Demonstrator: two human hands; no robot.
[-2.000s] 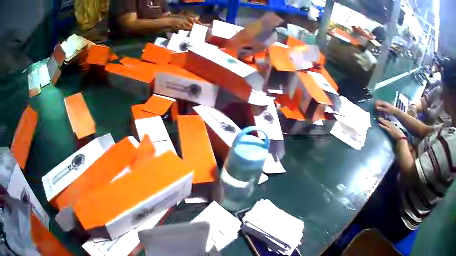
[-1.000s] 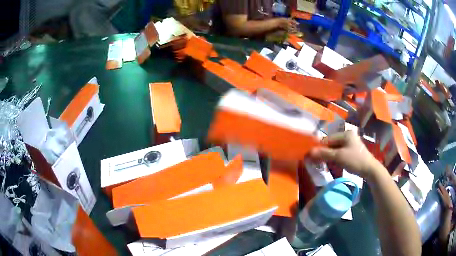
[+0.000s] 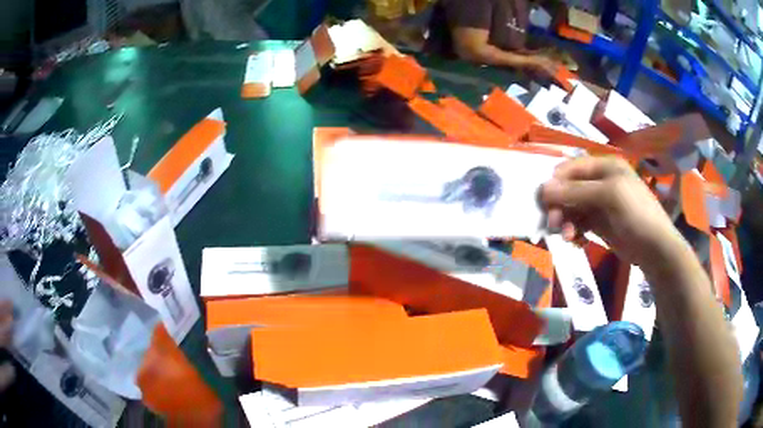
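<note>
My right hand (image 3: 590,201) grips the right end of a long orange-and-white carton (image 3: 393,188). The carton is lifted level above the table, its white printed face towards me, slightly blurred. Below it lie a white-faced carton (image 3: 251,272) and an orange-topped carton (image 3: 376,351). Open cartons with white wrap inside stand at the left, one with a printed side (image 3: 159,280). A small blurred skin-toned patch shows at the left edge; whose hand it is, I cannot tell.
A blue-lidded bottle (image 3: 586,372) stands at lower right. Orange-white cartons are heaped at the right. White stringy material (image 3: 54,188) lies at far left. Flat cartons (image 3: 272,71) lie at the back. A person's arm (image 3: 494,52) is across the green table (image 3: 259,159).
My right hand has entered from the right holding the carton, now turned with its white face to me. The view has swung left. An orange-sided carton now lies behind the front ones.
</note>
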